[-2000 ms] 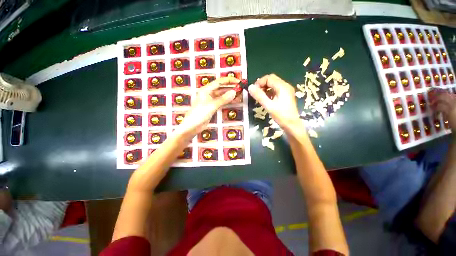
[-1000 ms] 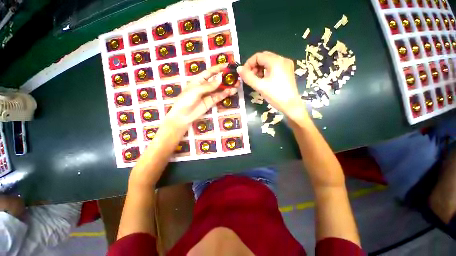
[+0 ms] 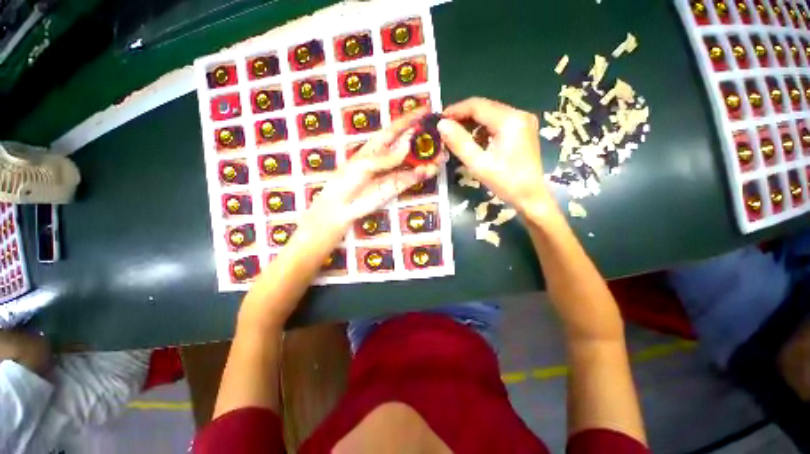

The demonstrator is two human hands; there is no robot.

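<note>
My left hand (image 3: 369,173) holds a red-and-black unit (image 3: 425,144) with its gold disc facing up, above the right side of the parts tray (image 3: 216,199). My right hand (image 3: 499,146) is at the unit's upper right edge, thumb and forefinger pinched against its dark rim. Whether a small dark piece is between those fingertips is hidden. The tray's pockets hold rows of similar units; one at the upper left (image 3: 226,107) shows a plain red side with a grey round spot. My hands and forearm cover some pockets.
Cream strips (image 3: 582,124) lie scattered with small dark pieces right of my right hand. Another filled tray (image 3: 730,133) is at the far right. A cream fan (image 3: 37,174) and a mobile phone (image 3: 47,232) are at the left. Part of another tray (image 3: 11,257) and a person's sleeve (image 3: 98,381) show there.
The unit has turned from edge-on to gold disc up, and my right fingertips have closed onto its rim. The camera view has shifted. The other person's hand at the right tray is out of view.
</note>
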